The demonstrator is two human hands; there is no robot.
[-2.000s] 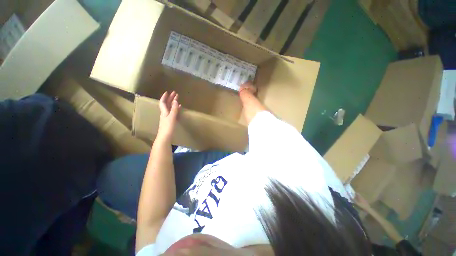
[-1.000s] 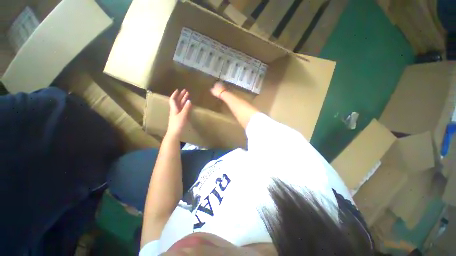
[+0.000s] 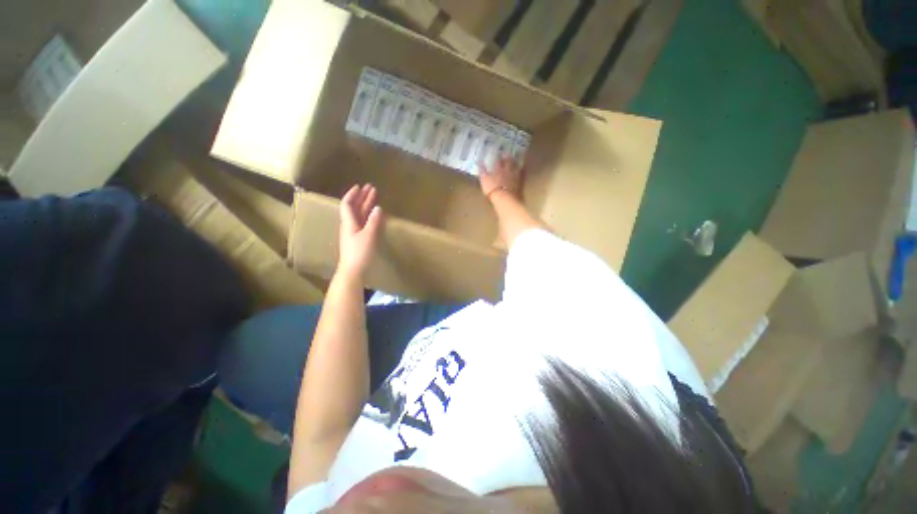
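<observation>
A large brown shipping carton (image 3: 422,206) lies with its flaps spread. A single row of small white product boxes (image 3: 410,117) stands side by side along its far inner wall. My right hand (image 3: 501,179) is inside the carton, its fingers against the right end of the row; no separate box shows in it. My left hand (image 3: 360,216) is bare and empty, raised over the carton's near flap with fingers a little apart.
A pale carton flap (image 3: 121,100) and another carton with printed white boxes (image 3: 50,75) are at the upper left. A wooden pallet (image 3: 573,50) is behind. Open cartons (image 3: 734,301) lie on the right, a crumpled scrap (image 3: 704,237) on the green floor. A dark-clothed person (image 3: 101,341) is at left.
My right hand has moved right, from near the middle of the row to its right end. My left hand has stayed about where it was. The row looks unchanged.
</observation>
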